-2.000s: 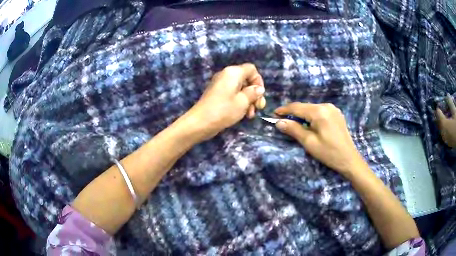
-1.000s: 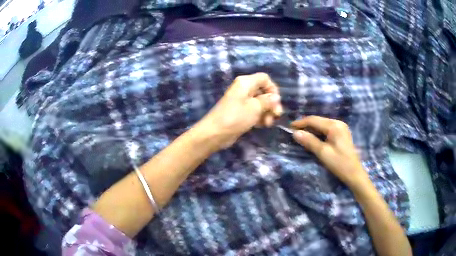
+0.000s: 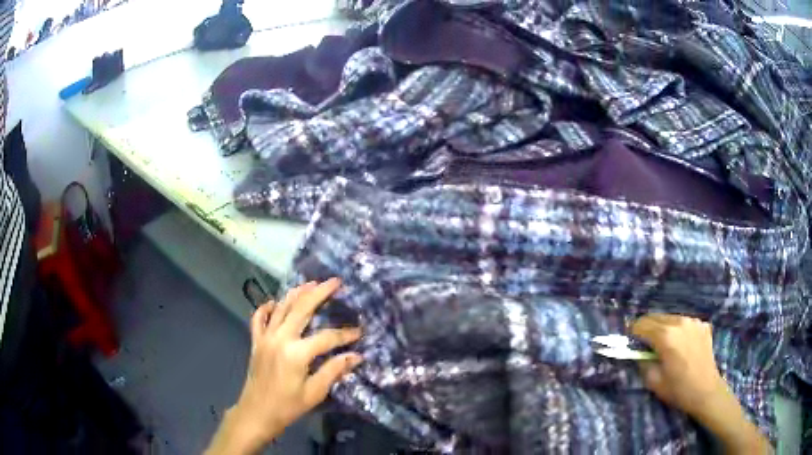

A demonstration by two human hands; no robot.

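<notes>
The plaid jacket point(image 3: 579, 240) lies across the table, its blue-grey check side up, with dark purple lining point(image 3: 623, 173) showing behind. My left hand point(image 3: 298, 355) is at the jacket's left edge, fingers spread and fingertips touching the cloth. My right hand point(image 3: 681, 360) is over the plaid on the right, closed around thread snips point(image 3: 619, 347). The two short silver blades point left and stand a little apart, and a yellowish-green part shows by the fingers. Most of the snips' grip is hidden in the hand.
The pale worktable point(image 3: 169, 164) has a worn edge running diagonally at left. A dark object point(image 3: 223, 27) and a small dark item with a blue end point(image 3: 96, 75) stand at the back left. A red stool point(image 3: 80, 284) is on the floor. More plaid cloth point(image 3: 659, 107) is heaped behind.
The view has shifted left, showing the table edge and floor. My left hand has moved from beside the snips to the jacket's left edge and its fingers have spread. The snips' blades now show apart.
</notes>
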